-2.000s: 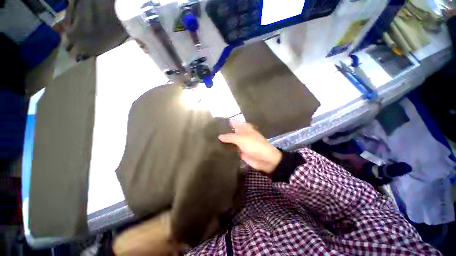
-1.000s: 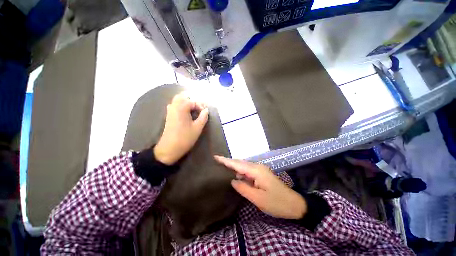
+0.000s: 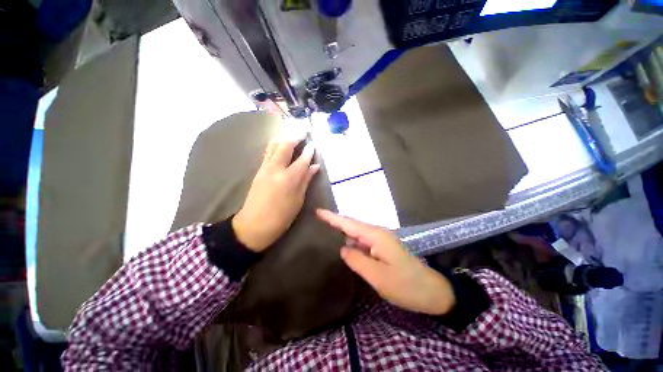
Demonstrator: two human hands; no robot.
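A brown-olive cut panel [image 3: 218, 163] lies on the white table, its top edge at the presser foot and needle [image 3: 296, 110], which are partly lost in lamp glare. Its lower part hangs over the table's front edge. My left hand [image 3: 276, 189] lies on the panel just below the foot, fingertips pressing near its right edge; whether they pinch the cloth is hard to tell. My right hand [image 3: 389, 261] is lower right, index finger touching or just over the panel's right edge, thumb apart, holding nothing. The sewing machine head [image 3: 327, 43] stands above.
A long flat brown panel [image 3: 87, 182] lies at the left table edge. Another brown panel [image 3: 443, 145] lies right of the needle, partly under the machine arm. Slim blue snips or tweezers [image 3: 587, 134] lie at right. A ruler tape [image 3: 480, 229] runs along the front edge.
My left hand came from the lower left onto the panel by the needle. My right hand let the cloth edge go and moved lower. The panel, bunched before, now lies flatter.
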